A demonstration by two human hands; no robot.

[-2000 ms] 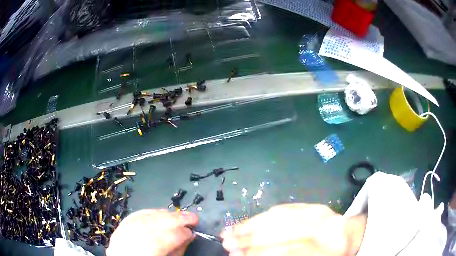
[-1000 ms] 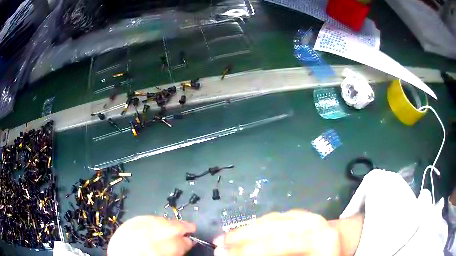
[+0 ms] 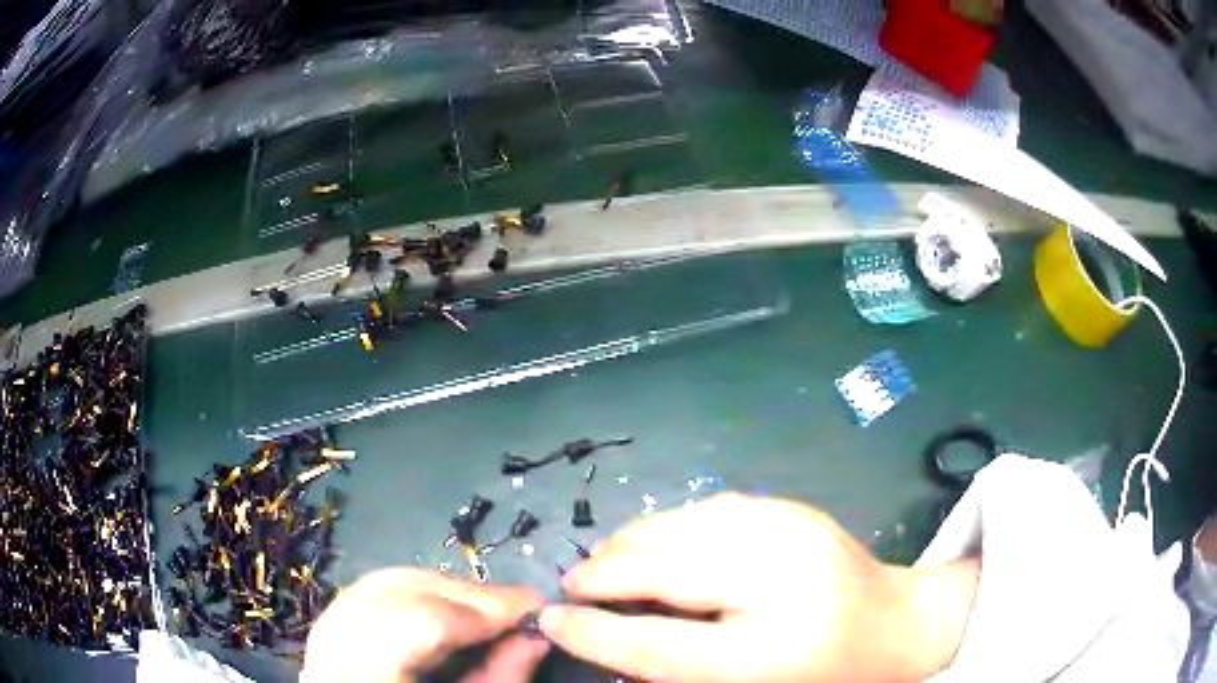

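Observation:
My left hand [image 3: 421, 624] is at the bottom edge, with its fingertips closed on a small black part [image 3: 533, 623]. My right hand [image 3: 747, 580] comes in from the right, and its fingertips meet the same part. A thin dark pointed thing shows just above the right fingertips; I cannot tell whether it is tweezers. The part's far end is hidden by the fingers. A few black parts [image 3: 523, 524] with thin tails lie just above the hands. A loose heap of black and gold parts [image 3: 260, 540] lies left of my left hand.
A larger mass of parts [image 3: 74, 494] fills the far left. Scattered parts [image 3: 434, 251] lie on the clear tray and pale strip [image 3: 707, 223]. At right are blue film pieces [image 3: 874, 387], a white wad [image 3: 957, 254], yellow tape [image 3: 1084, 287], black ring handles [image 3: 964, 456] and white cord [image 3: 1177, 387].
My right hand has moved up and left and now covers the small marked sheet that showed before. My left fingertips have moved right, so both hands meet at the part.

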